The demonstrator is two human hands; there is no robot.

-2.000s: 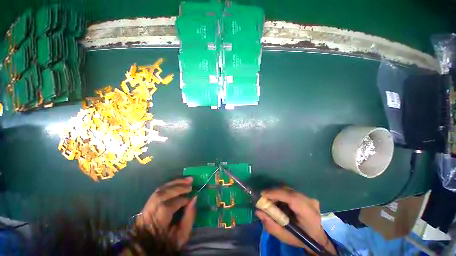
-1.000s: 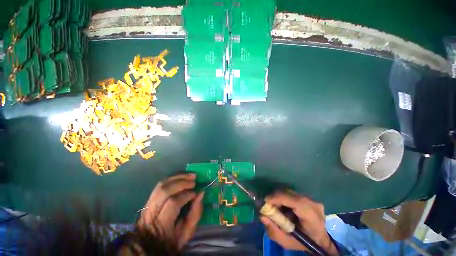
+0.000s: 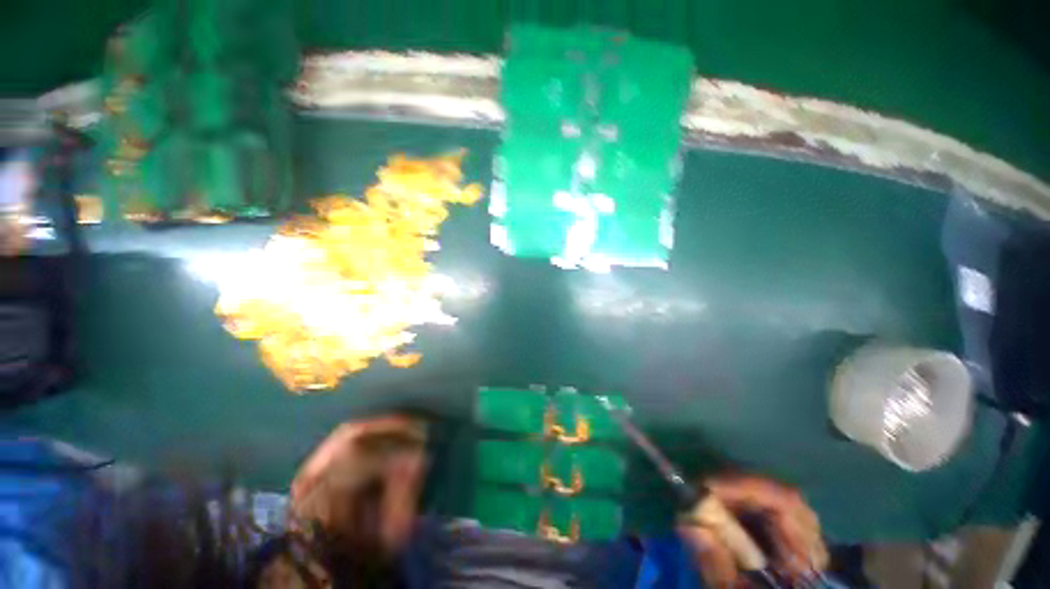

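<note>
The green PCB panel (image 3: 509,469) lies near the body, with orange flex circuits (image 3: 562,476) down its centre seam. My right hand (image 3: 765,520) holds the soldering iron (image 3: 716,524) by its tan grip; the thin tip lies over the panel's upper right corner. My left hand (image 3: 366,477) is blurred, left of the panel and apart from it. Its fingers look curled; no solder wire can be made out in the blur. The bright orange FPC pile (image 3: 345,276) lies beyond my left hand.
Plain green waiting panels (image 3: 593,144) are stacked at top centre, large green stacks (image 3: 202,127) at upper left. A whitish cup (image 3: 904,403) with silvery bits stands at right, beside a black box (image 3: 1025,305). A dark unit (image 3: 35,288) and blue cloth (image 3: 52,506) show at left.
The view has shifted, so the bench things sit further right. My left hand has drawn back from the panel, and the iron's tip has moved from the centre seam to the right.
</note>
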